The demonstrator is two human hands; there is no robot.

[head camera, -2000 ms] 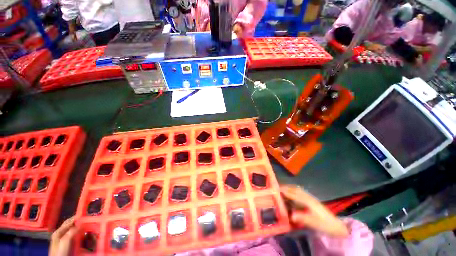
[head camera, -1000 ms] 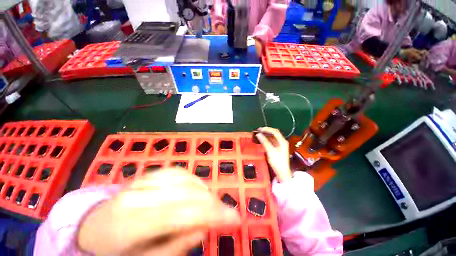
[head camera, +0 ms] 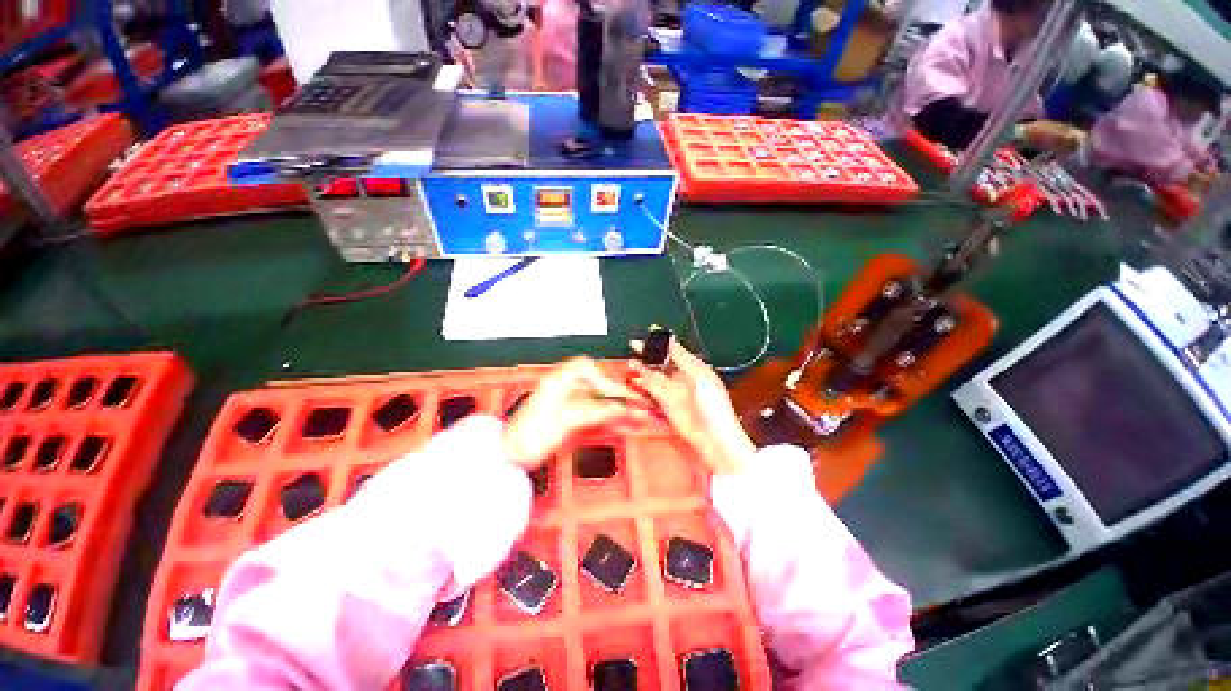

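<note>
The parts tray (head camera: 567, 502) is large and orange-red, with square pockets holding dark-faced watch bodies (head camera: 609, 563). My right hand (head camera: 699, 412) is over the tray's far right corner and holds a small dark watch body (head camera: 658, 346) at its fingertips. My left hand (head camera: 574, 408) is close beside it, with its fingers meeting my right hand. Whether my left hand holds anything is hidden. The pocket below my right hand, in the right column, is empty. My left sleeve covers part of the tray.
The orange press fixture (head camera: 891, 354) stands right of the tray, with a white monitor (head camera: 1107, 405) beyond. A blue control box (head camera: 551, 213), a grey power supply (head camera: 374, 223), white paper (head camera: 524, 300) and a looping tube (head camera: 767, 313) are behind. Another tray (head camera: 84, 520) is at left. People work opposite.
My left hand has moved from the tray's near middle to my right hand. My right hand has lifted the watch body from the far right corner. The right column's second pocket is now empty.
</note>
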